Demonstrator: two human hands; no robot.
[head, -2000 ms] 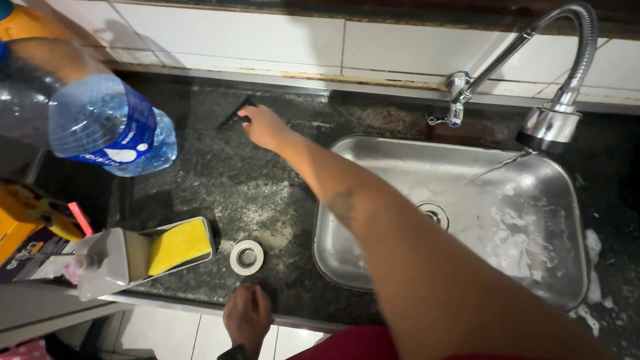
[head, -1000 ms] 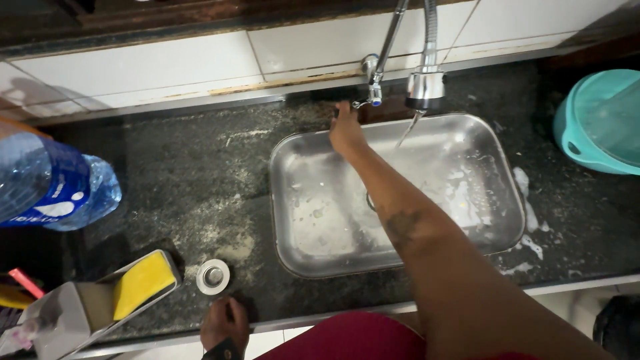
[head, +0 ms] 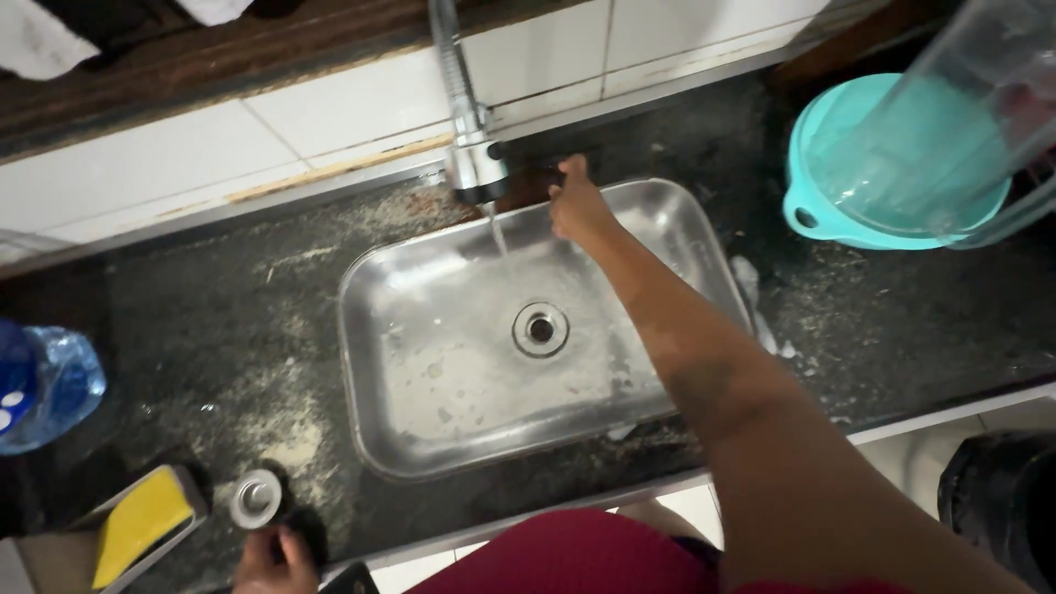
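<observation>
My right hand (head: 582, 202) reaches to the back rim of the stainless steel sink (head: 470, 388), right of the faucet head (head: 480, 172). Its fingers are curled over the dark counter; whether they hold something dark does not show. Water runs from the faucet into the basin, left of the drain (head: 540, 329). My left hand (head: 276, 565) rests with curled fingers at the front counter edge, nothing visible in it. Just above it lies a metal sink strainer (head: 256, 498). A yellow sponge (head: 144, 524) sits in a grey holder left of that hand.
A turquoise plastic container (head: 899, 165) and a clear plastic vessel (head: 982, 107) stand at the right. Foam (head: 752, 297) lies beside the sink. A blue water bottle (head: 62, 384) stands at the left, and a black bin (head: 998, 495) below the counter at the right.
My right hand has moved right along the back of the counter, from left of the sink past the faucet; a dark object showed in it earlier. The view has shifted right. My left hand stays near the strainer.
</observation>
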